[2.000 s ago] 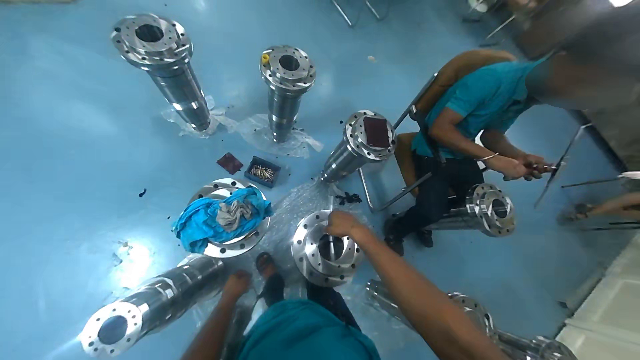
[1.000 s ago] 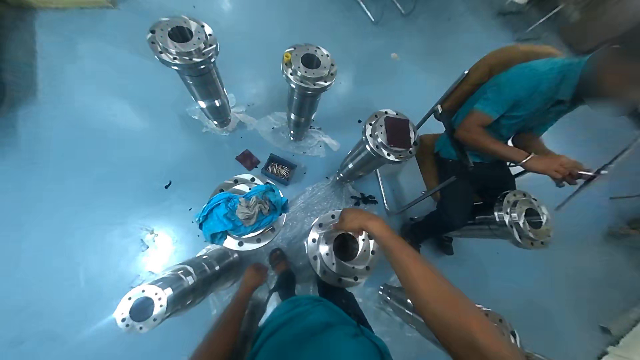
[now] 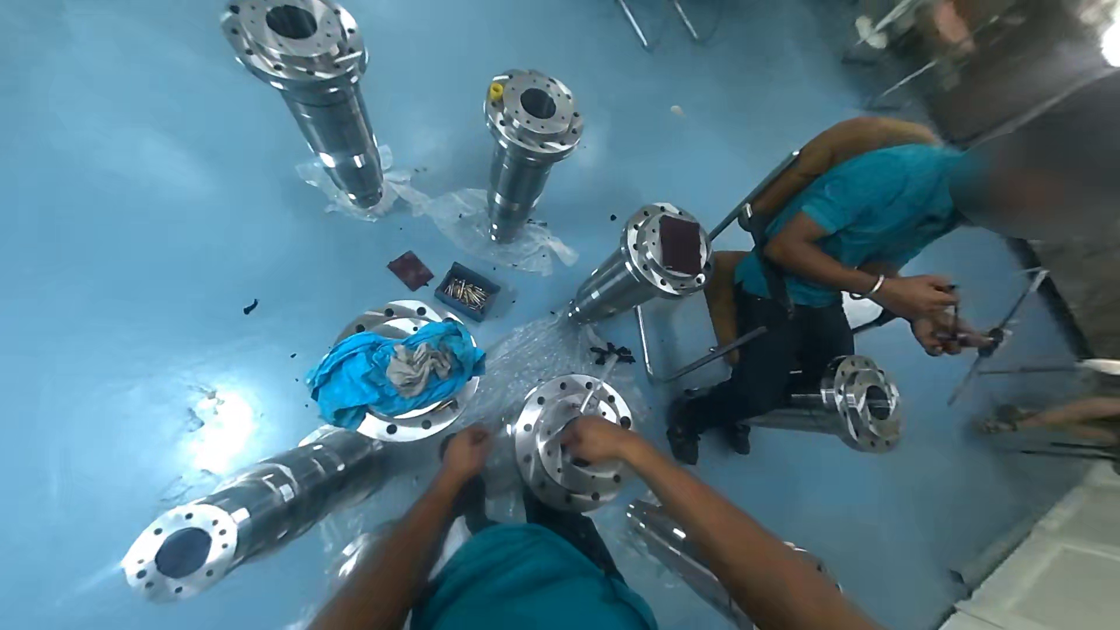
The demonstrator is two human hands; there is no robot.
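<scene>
My right hand is on the upper face of a flanged metal cylinder between my legs, its fingers curled at the central bore. A thin light rod shows just above those fingers; whether they grip it is unclear. My left hand hangs curled to the left of that flange, and what it holds, if anything, cannot be made out. Left of it, a blue cloth with a grey rag lies on another flanged part.
A box of small brass-coloured pieces and a maroon pad lie on the floor. Flanged cylinders stand and lie around me. Another maroon pad rests on one. A seated person works at right. Plastic film covers some floor.
My right hand has moved from the flange's upper edge to its central bore. The seated person's hands have shifted about the thin tool they hold.
</scene>
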